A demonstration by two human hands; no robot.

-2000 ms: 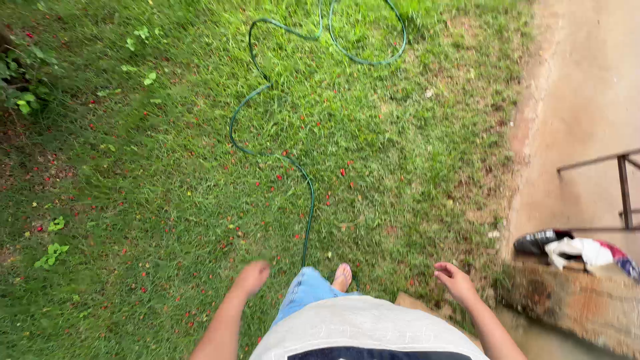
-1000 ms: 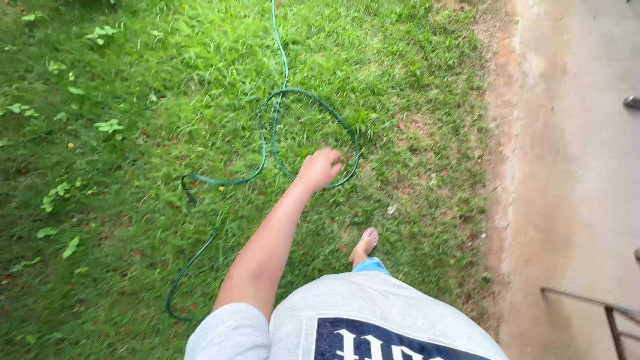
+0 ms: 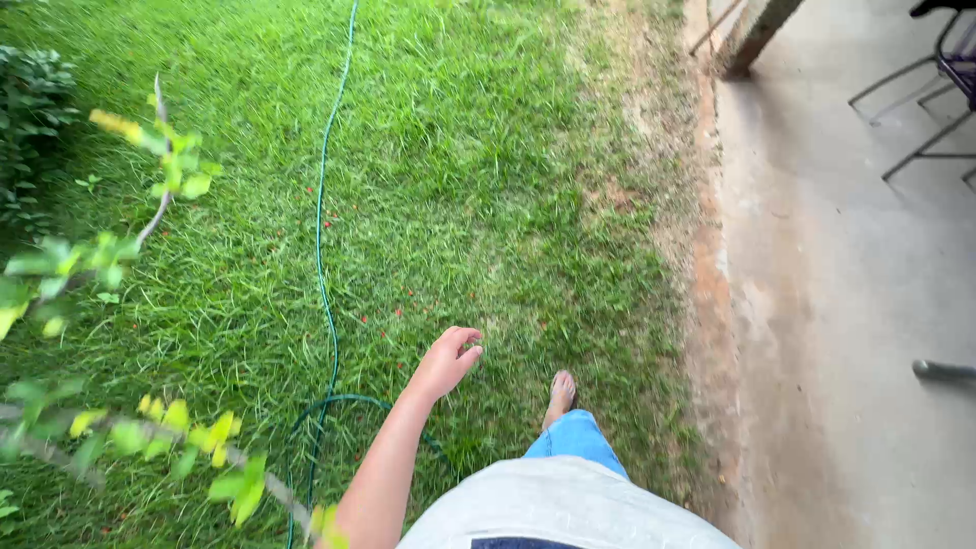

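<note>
My left hand [image 3: 450,358] hangs in front of my body above the grass, its fingers loosely curved and apart, holding nothing. My right hand is out of the frame. A green garden hose [image 3: 322,259] runs along the lawn to the left of my left hand, from the top edge down to a loop partly hidden behind my left forearm. My foot [image 3: 562,389] is on the grass below and right of the hand.
Blurred leafy branches [image 3: 248,488] reach in from the left, near the camera. A shrub [image 3: 30,130] grows at the upper left. On the right lies a concrete floor [image 3: 854,305], with a post [image 3: 755,38] and a metal-legged chair [image 3: 953,69] on it.
The view has moved forward along the lawn; the post, chair and branches have come into view. My right hand, seen two seconds ago, is out of the frame.
</note>
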